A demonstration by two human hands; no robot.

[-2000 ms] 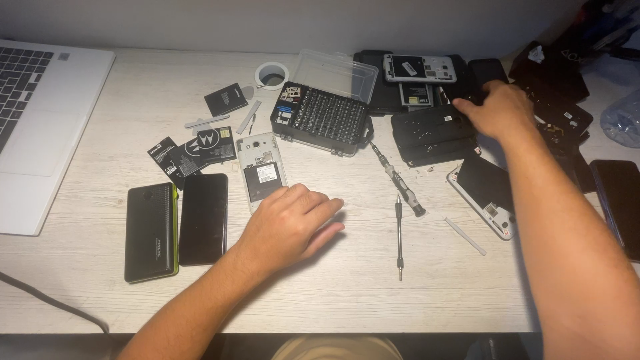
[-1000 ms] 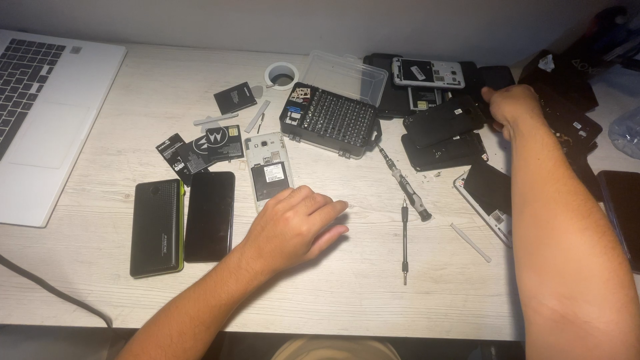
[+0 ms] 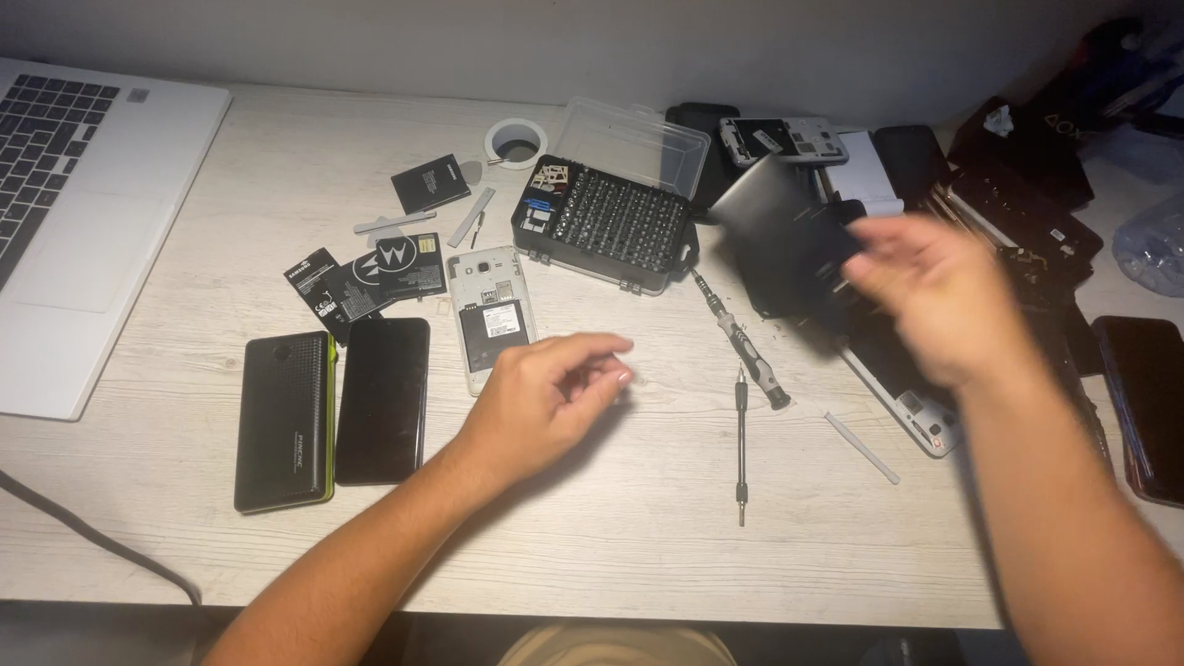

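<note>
My right hand (image 3: 925, 287) is blurred and pinches the edge of a dark, thin panel (image 3: 777, 222), perhaps a phone back cover, held tilted above other black parts. Nothing is in my left hand (image 3: 564, 384), whose thumb and fingers stand apart over the bench, just right of an opened phone (image 3: 493, 319). Between the hands lie a screwdriver (image 3: 745, 347) with a grey and black handle and a slim metal rod-like driver (image 3: 741, 444). Another opened phone, with a white frame (image 3: 911, 412), lies under my right hand, partly hidden. A bit case (image 3: 610, 222) with its clear lid raised stands behind.
A laptop (image 3: 92, 240) is at the left, with a power bank (image 3: 285, 421) and a dark phone (image 3: 382, 400) nearer. Loose batteries (image 3: 407, 264), a tape roll (image 3: 515, 143) and a plastic spudger (image 3: 860, 449) lie about. Phone parts (image 3: 1027, 222) crowd the right; a cable (image 3: 102, 536) runs front left.
My right hand has come away from the back right toward the middle, now with the dark panel lifted in it. My left hand has stayed near the opened phone.
</note>
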